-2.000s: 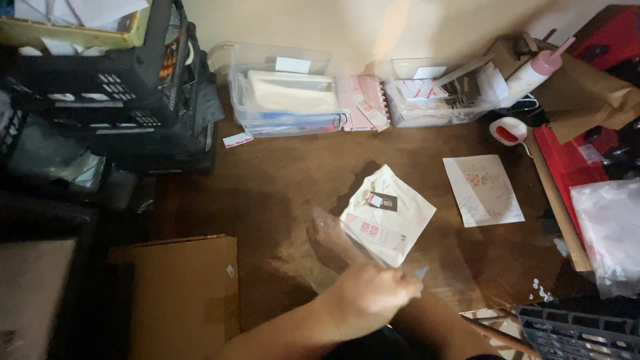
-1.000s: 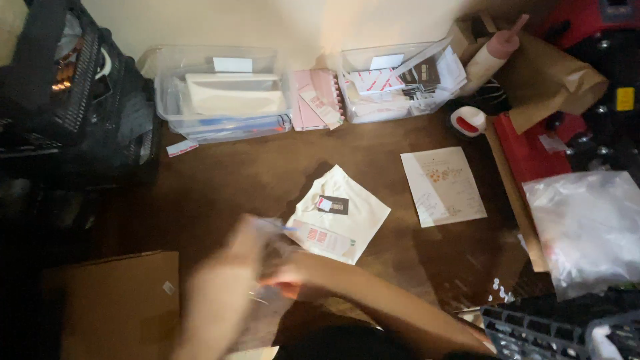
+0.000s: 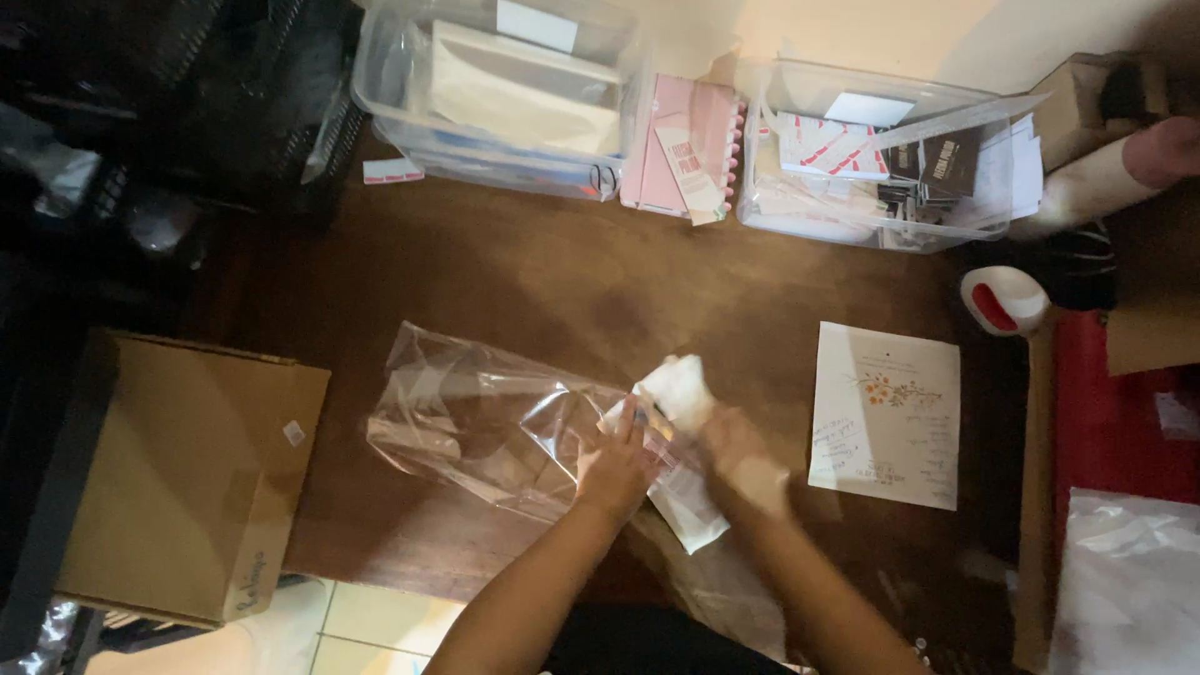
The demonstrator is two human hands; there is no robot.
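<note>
A cream packet (image 3: 689, 511) with a printed card on it lies between my hands on the brown table, its upper part bent up. My left hand (image 3: 614, 464) rests on the packet's left side and on the end of a clear plastic bag (image 3: 478, 422), fingers spread. The bag stretches out to the left, crumpled and shiny. My right hand (image 3: 736, 441), blurred, is at the packet's right side; its fingers are not clear enough to tell their grip. A printed sheet with a flower design (image 3: 886, 417) lies to the right.
Two clear plastic bins (image 3: 525, 164), (image 3: 862, 225) stand at the back with a pink notebook (image 3: 652, 150) between them. A cardboard box (image 3: 178, 469) is at left, dark crates (image 3: 281, 112) behind it. On the right are a white-and-red device (image 3: 1008, 300) and a plastic-wrapped bundle (image 3: 1130, 581).
The cream packet lay flat with a dark tag showing on it; now it is bent between my hands. The clear bag is now spread out at the left. The view has shifted.
</note>
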